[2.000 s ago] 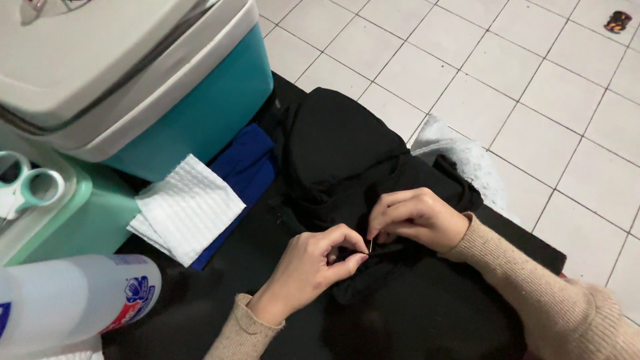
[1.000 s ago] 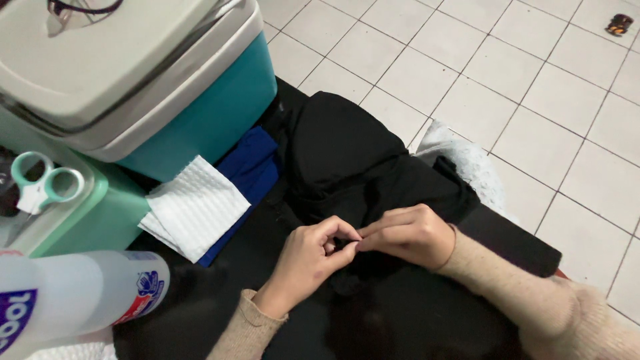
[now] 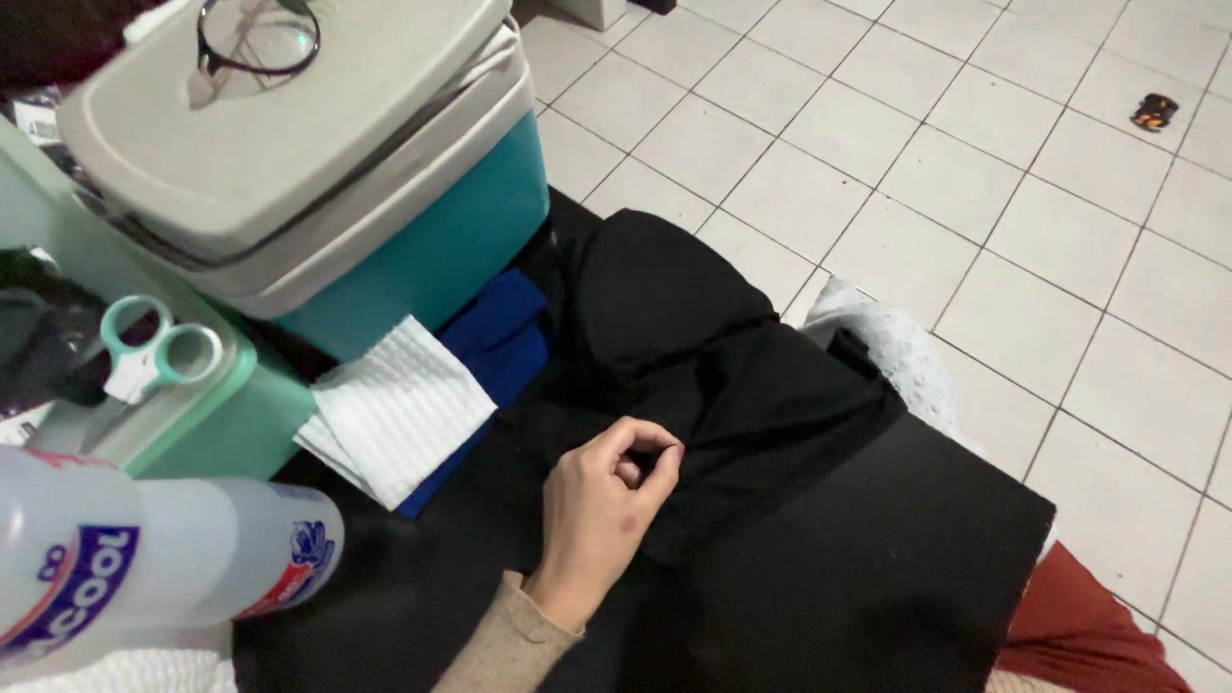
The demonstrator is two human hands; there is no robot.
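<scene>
My left hand (image 3: 606, 510) is over the front edge of a black cloth garment (image 3: 674, 298), thumb and index fingertip pinched together. Whether something thin, such as a needle or thread, sits between them cannot be made out. The garment lies bunched on a black tabletop (image 3: 866, 568), with a rounded, cup-like part at its back. My right hand is out of the frame; only a bit of beige sleeve shows at the bottom right. Left of the garment lie a folded white paper towel (image 3: 404, 414) and a blue cloth (image 3: 500, 337).
A teal cooler (image 3: 433, 241) with eyeglasses (image 3: 260, 38) on its lid stands at the back left. Nearer are a green container (image 3: 260, 414), teal-handled scissors (image 3: 159, 351) and a plastic alcohol bottle (image 3: 212, 549). White lacy fabric (image 3: 885, 346) hangs beyond the table edge, above the tiled floor.
My right hand, which was at my left fingertips over the black garment, has left the view. My left hand stays pinched in much the same place.
</scene>
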